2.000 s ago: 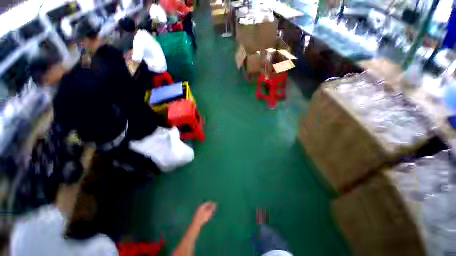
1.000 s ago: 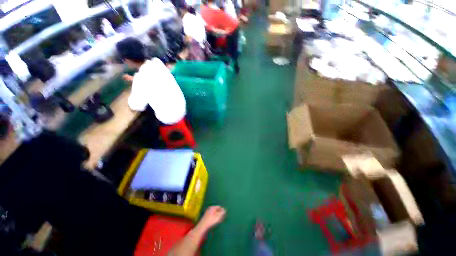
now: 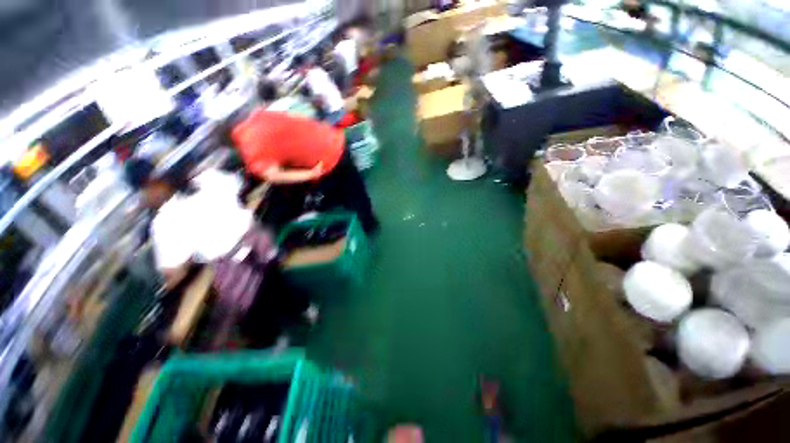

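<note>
My left hand (image 3: 404, 433) is a small blurred patch cut off by the bottom edge; its fingers cannot be made out. My right hand is not in view. At the right stands a large open carton (image 3: 563, 285), filled with pale round cup-like parts (image 3: 657, 291), some clear and some solid white. At the lower left is a green crate (image 3: 234, 365) with dark parts inside.
A green floor aisle (image 3: 429, 303) runs ahead. At the left, a person in white sits by a bench; another holds a red basin (image 3: 286, 143). A second green crate, a round white stand base (image 3: 467, 169) and cartons (image 3: 446, 112) flank the aisle.
The view has moved forward along the aisle. The yellow crate and red stools have left the picture; the red basin and cup-filled carton are nearer. My left hand has dropped to the bottom edge.
</note>
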